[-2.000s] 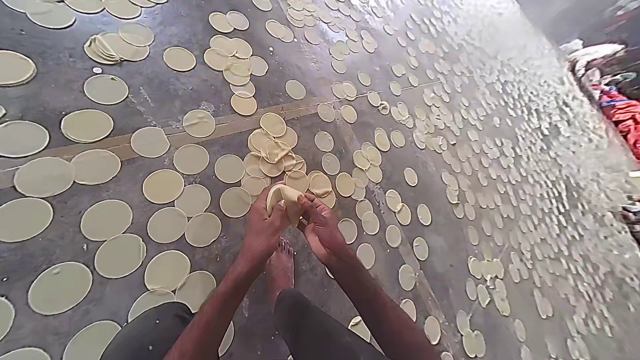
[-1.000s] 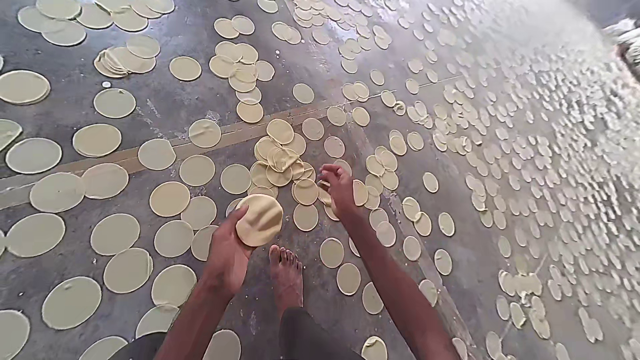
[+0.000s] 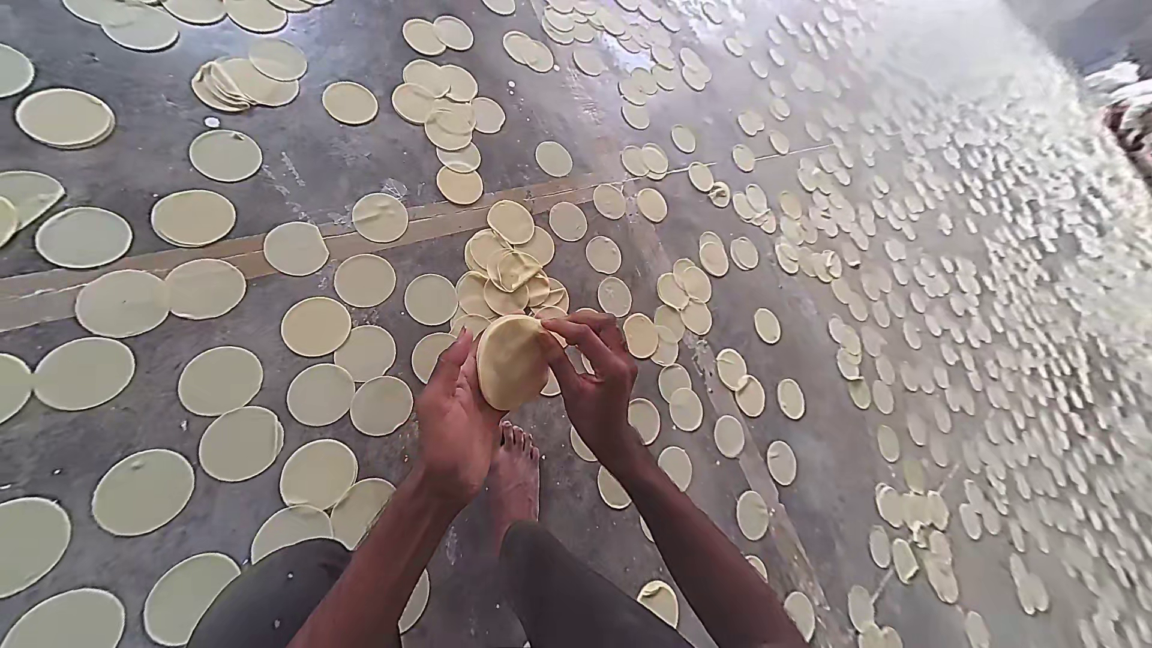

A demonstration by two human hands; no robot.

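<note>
A pale yellow, flat dough disc (image 3: 515, 364) lies against the palm and fingers of my left hand (image 3: 457, 414); whether others are stacked under it I cannot tell. My right hand (image 3: 594, 373) pinches the disc's upper right edge between thumb and fingertips. Just beyond my hands, a loose heap of overlapping dough discs (image 3: 511, 270) rests on the grey floor, its near part hidden behind the held disc and my fingers.
Many similar discs (image 3: 220, 381) cover the floor (image 3: 450, 576) on all sides, some overlapping. My bare foot (image 3: 516, 468) stands just below my hands. A tan strip (image 3: 360, 241) crosses the floor. Piled cloth-like material (image 3: 1120, 90) lies at the far right.
One second ago my right hand was apart from my left, reaching toward the floor discs; now it is back at the disc in my left hand. Two seconds ago both hands held a folded disc.
</note>
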